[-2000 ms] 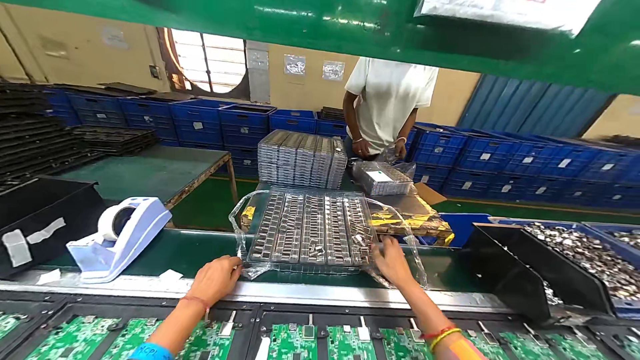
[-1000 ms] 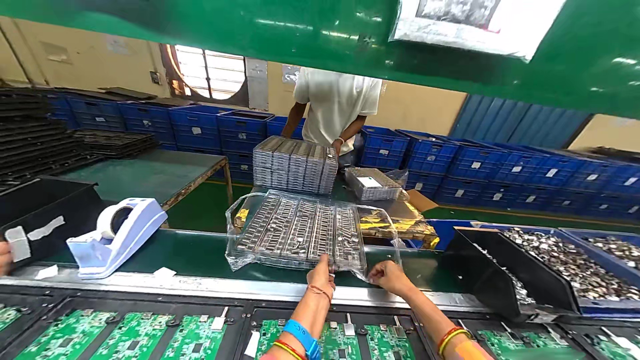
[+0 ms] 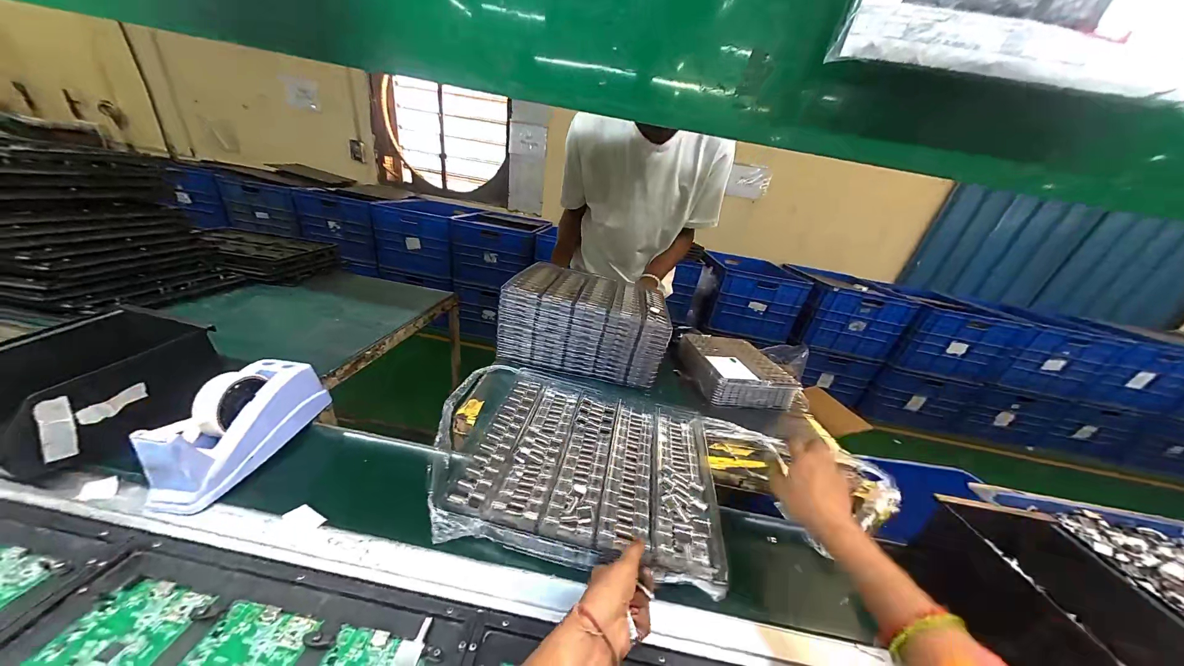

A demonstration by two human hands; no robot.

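Observation:
A clear plastic tray filled with rows of small metal components lies in clear plastic film on the green work surface. At the tray's near edge is my left hand, its index finger against the rim; whether it grips cannot be told. Right of the tray, my right hand is blurred and closed on the crumpled plastic film, which stretches out from the tray's right side. Behind the tray stand a tall stack of similar trays and a shorter stack with a white label on top.
A tape dispenser stands at left beside a black bin. Green circuit boards sit in black frames along the front. Right are black bins and a blue crate of metal parts. A person stands behind the tall stack.
My right hand has moved away from the tray to the right, drawing the plastic film out with it. My left hand has come from the tray's left corner to its near edge.

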